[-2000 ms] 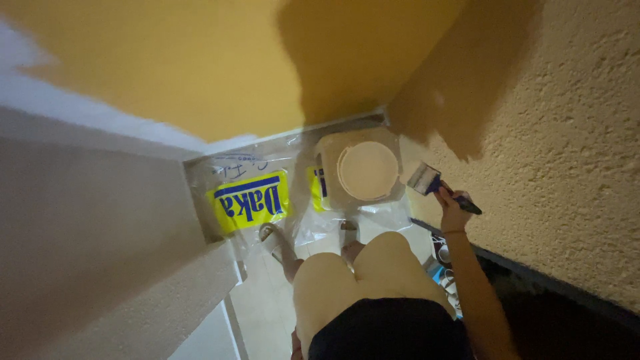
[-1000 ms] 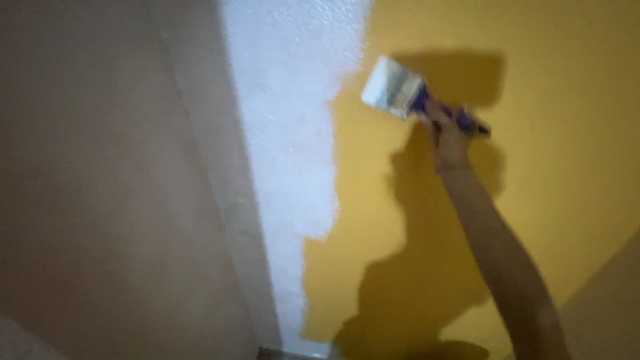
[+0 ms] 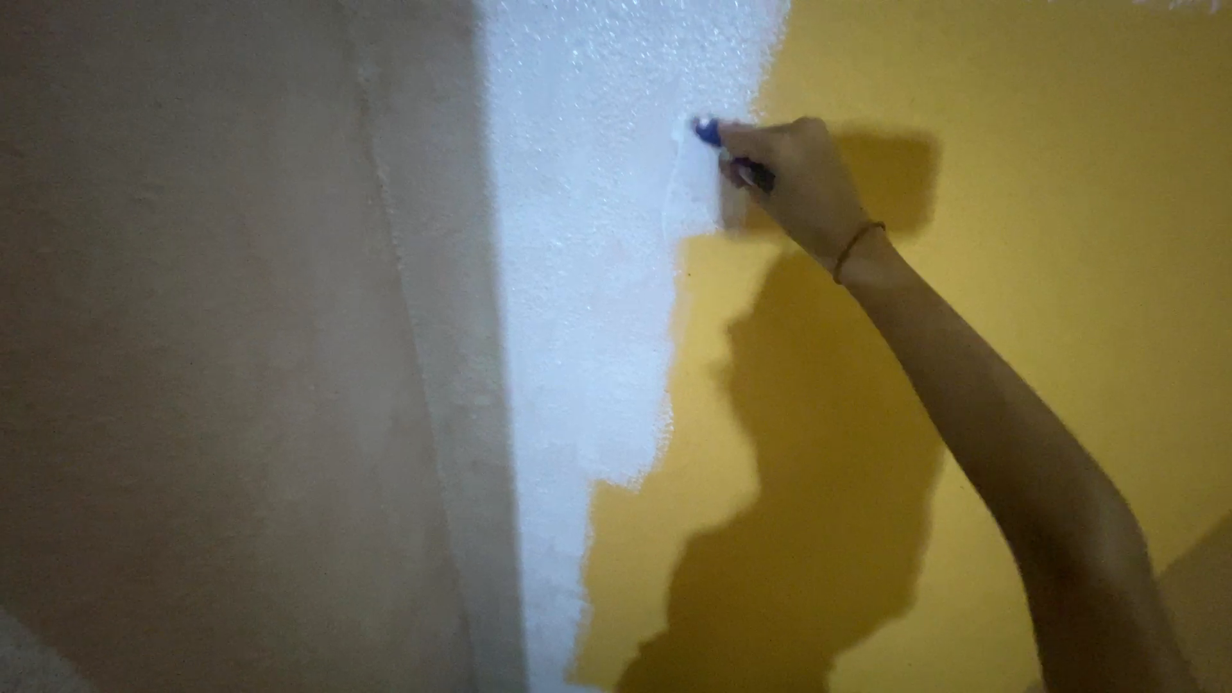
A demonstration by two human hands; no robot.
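Observation:
My right hand (image 3: 794, 178) is shut on a paintbrush (image 3: 709, 131), of which bits of the blue and dark handle show. The bristles are hard to make out against the white paint. Wet-looking white paint (image 3: 587, 289) forms an upright band with a ragged right edge, and the brush is at that edge. To its right the wall (image 3: 1039, 241) is yellow. A thin bracelet circles my right wrist. My left hand is out of view.
A grey-brown wall (image 3: 241, 337) with a vertical ridge fills the left side and borders the white band. Shadows of my body and arm fall on the yellow wall. A darker surface (image 3: 1203, 597) shows at the lower right.
The view has swung from the floor, with its bucket and plastic sheeting, to the wall. Since one second ago, my right hand has moved the brush from over the yellow area to the white edge.

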